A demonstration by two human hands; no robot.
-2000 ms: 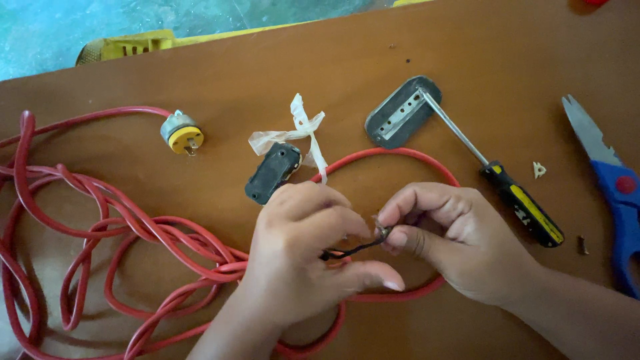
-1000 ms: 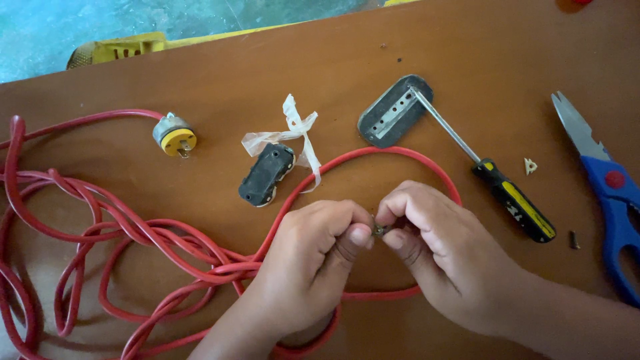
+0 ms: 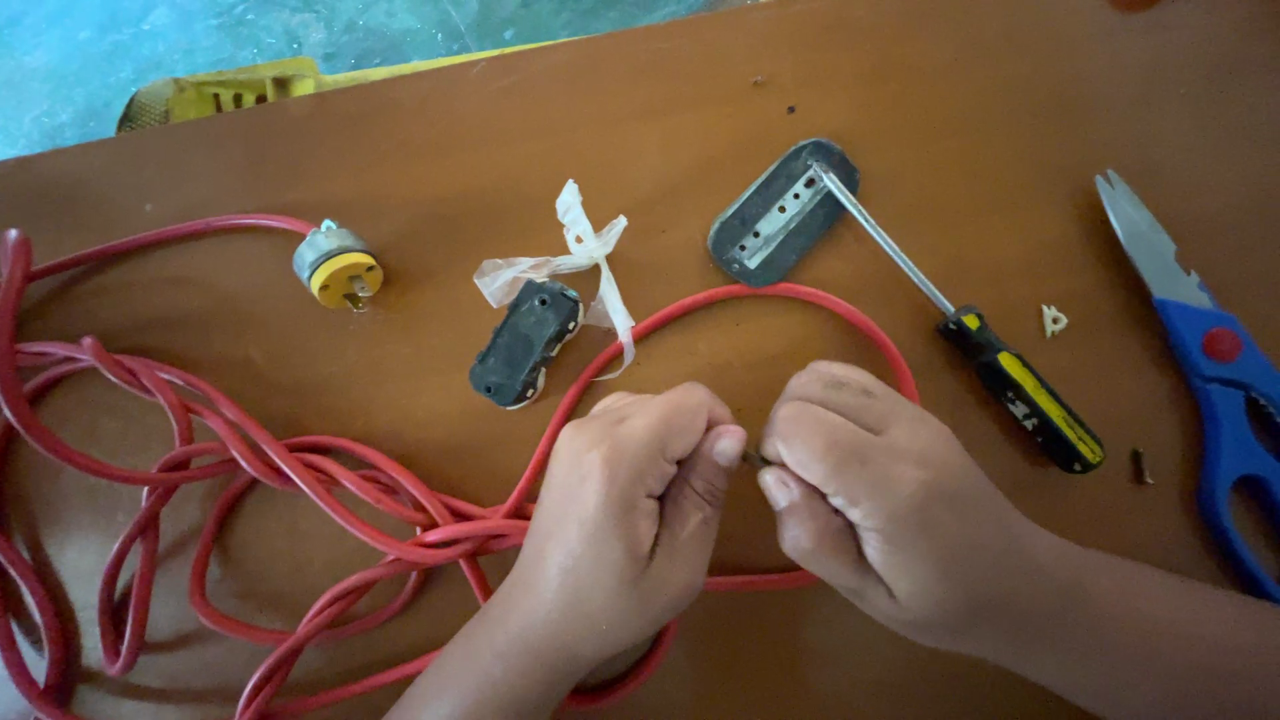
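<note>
My left hand (image 3: 635,500) and my right hand (image 3: 890,490) face each other, thumbs and fingertips pinched on a small dark piece of wire (image 3: 755,458) that shows between them; the rest of it is hidden by my fingers. Around them loops a red cable (image 3: 570,400), whose coils tangle at the left. Its far end bears a yellow and grey plug (image 3: 345,277). Above my left hand lies a black outlet body (image 3: 520,345) beside a knotted strip of translucent plastic (image 3: 590,250). A flat-blade screwdriver (image 3: 1030,390) rests its tip on an oval black cover plate (image 3: 765,225).
Blue-handled scissors (image 3: 1215,345) lie at the right edge. Left of them are a small cream-coloured piece (image 3: 1053,320) and a small screw (image 3: 1141,466). A yellow object (image 3: 240,92) shows past the table's far edge (image 3: 450,78).
Two seconds ago dark wires showed between my hands, with the left fingers spread. The left fingers have since curled in, and both hands now pinch close together.
</note>
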